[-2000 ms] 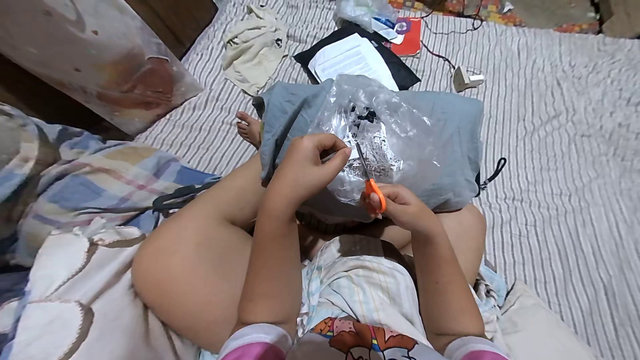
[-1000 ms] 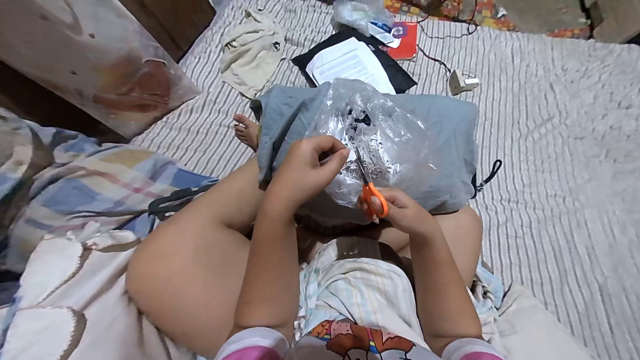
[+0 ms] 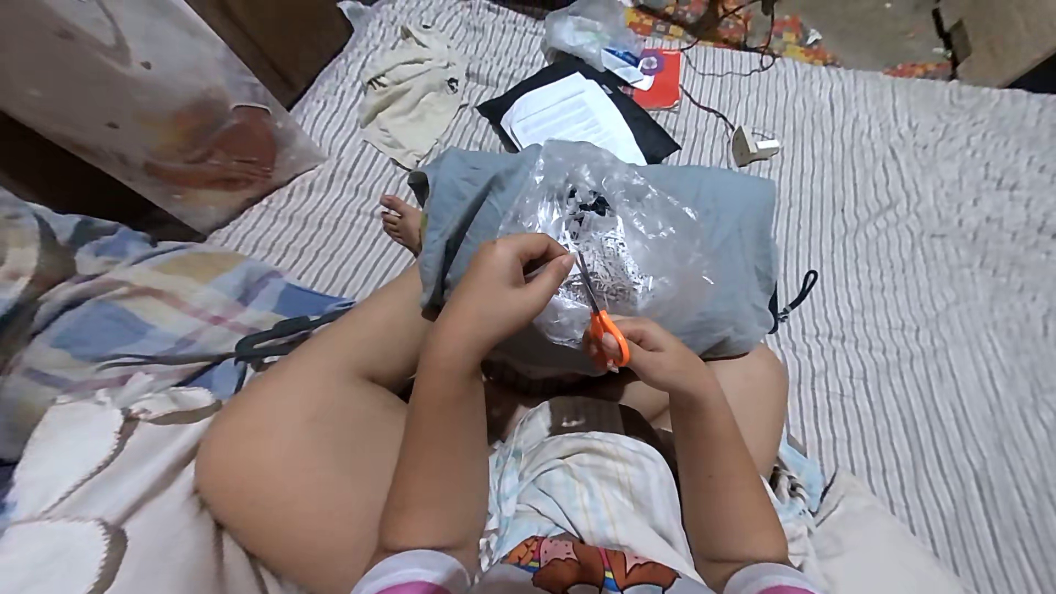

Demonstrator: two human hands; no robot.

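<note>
My right hand [image 3: 648, 351] holds a pair of scissors [image 3: 606, 330] by its orange handles, the blades pointing up and slightly left. My left hand [image 3: 516, 285] is just left of the blade tips, thumb and forefinger pinched on a small white piece, likely paper, mostly hidden by the fingers. Under and beyond both hands lies a clear plastic bag [image 3: 676, 256] with many small white paper scraps [image 3: 606, 256] and some black pieces [image 3: 587, 202] in it. The bag rests on a grey-blue cloth-covered cushion or bundle [image 3: 738, 239] across my lap.
Beyond the bundle, printed sheets [image 3: 573, 115] lie on a black pouch [image 3: 495, 111], beside a red booklet or box [image 3: 662, 87] and another plastic bag [image 3: 582, 33]. A white plug adapter [image 3: 752, 147] with a cord lies right. A cream cloth [image 3: 412, 95] is at upper left, a plaid blanket [image 3: 181, 305] at left.
</note>
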